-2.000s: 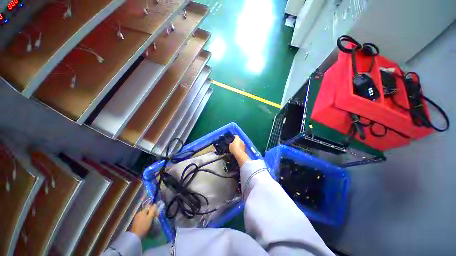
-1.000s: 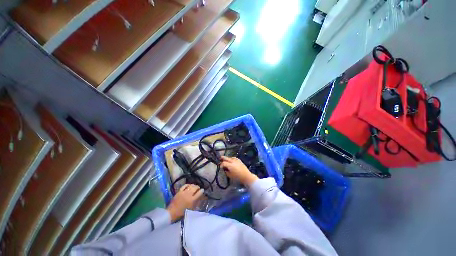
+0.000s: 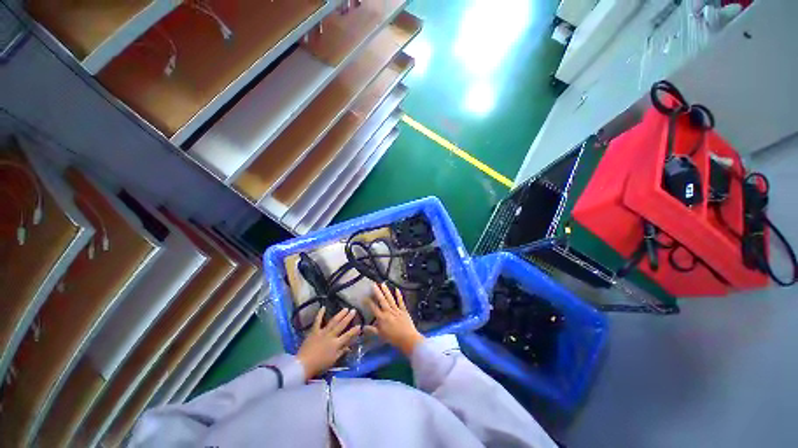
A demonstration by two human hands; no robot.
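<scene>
A blue crate point(image 3: 470, 262) stands in front of me. Inside lie a pale sheet point(image 3: 336, 259) over brown cardboard point(image 3: 293, 278), and looped black adapter cables point(image 3: 315, 280) on top. Several black power adapters point(image 3: 427, 265) sit along the crate's right side. My left hand point(image 3: 328, 343) lies with spread fingers on the cables and sheet at the near edge. My right hand point(image 3: 390, 318) lies beside it, fingers spread, touching the sheet near a cable loop. Neither hand is closed around anything.
A second blue crate point(image 3: 588, 354) with small black parts stands to the right. A red box point(image 3: 612, 188) with adapters and cords is on a black wire stand point(image 3: 569, 179). Shelves with brown boards point(image 3: 188, 92) are at the left. A yellow line point(image 3: 455, 150) crosses the green floor.
Earlier my right hand held a black adapter at the crate's far right corner. Both hands have since moved onto the sheet and cables, and the right has drawn nearer and spread its fingers.
</scene>
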